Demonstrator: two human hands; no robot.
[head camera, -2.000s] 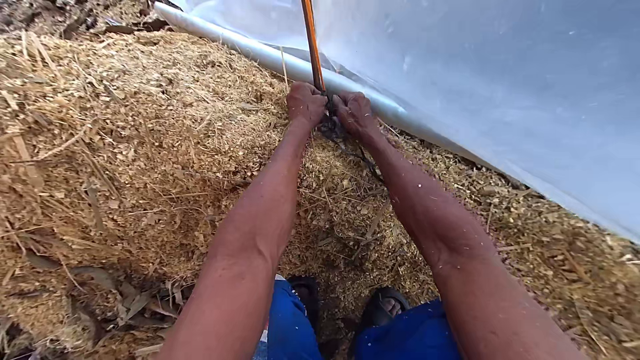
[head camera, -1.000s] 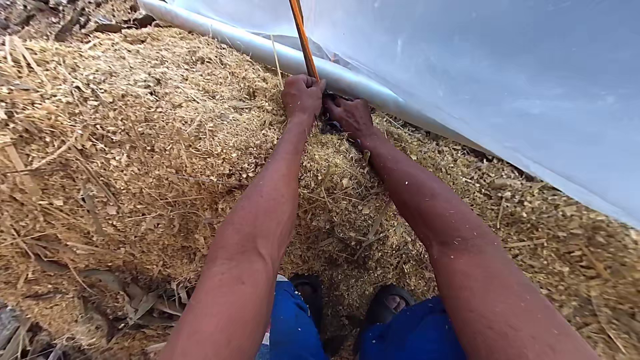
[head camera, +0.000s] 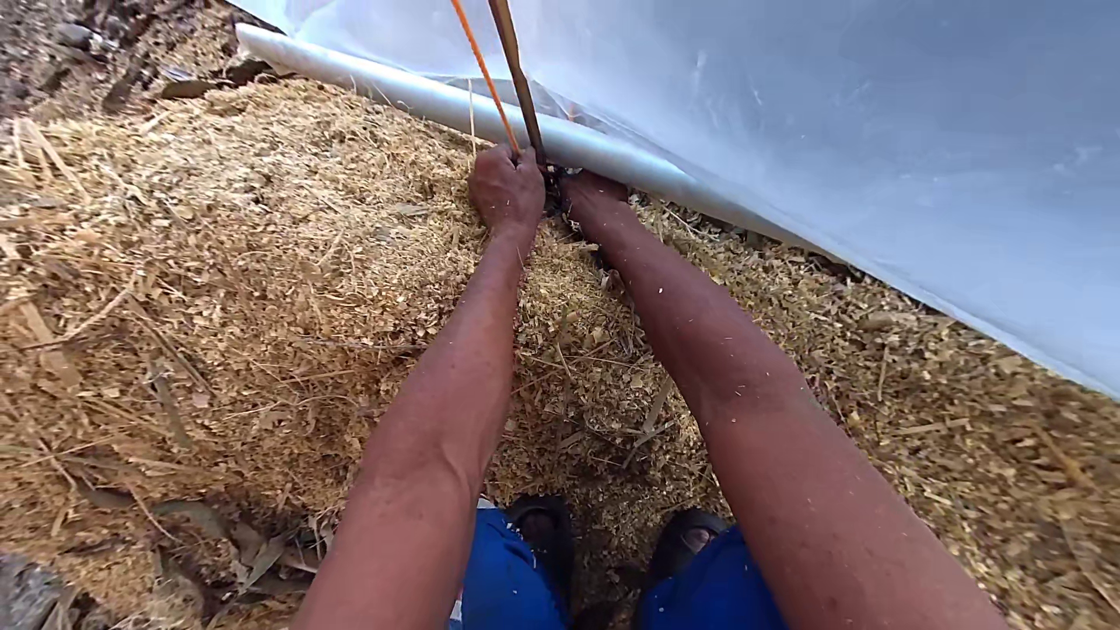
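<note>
My left hand (head camera: 507, 188) is closed around the lower end of a taut orange cord (head camera: 486, 74), just in front of the rolled edge of a plastic sheet (head camera: 420, 94). Right beside it, a thin brown pole (head camera: 518, 79) comes down to a dark, knotted-looking bundle (head camera: 553, 188) between the hands. My right hand (head camera: 595, 194) reaches in at that bundle from the other side, under the roll; its fingers are mostly hidden, so what they hold cannot be told.
Wood shavings (head camera: 262, 262) with straw and dry leaves cover the ground. A large translucent plastic sheet (head camera: 831, 131) rises beyond the roll. My feet in dark sandals (head camera: 544, 534) stand close below. Dark debris (head camera: 79, 44) lies at the upper left.
The orange cord, earlier lying along the brown pole, now stands apart to its left, held by my left hand. My right hand has turned further in under the roll.
</note>
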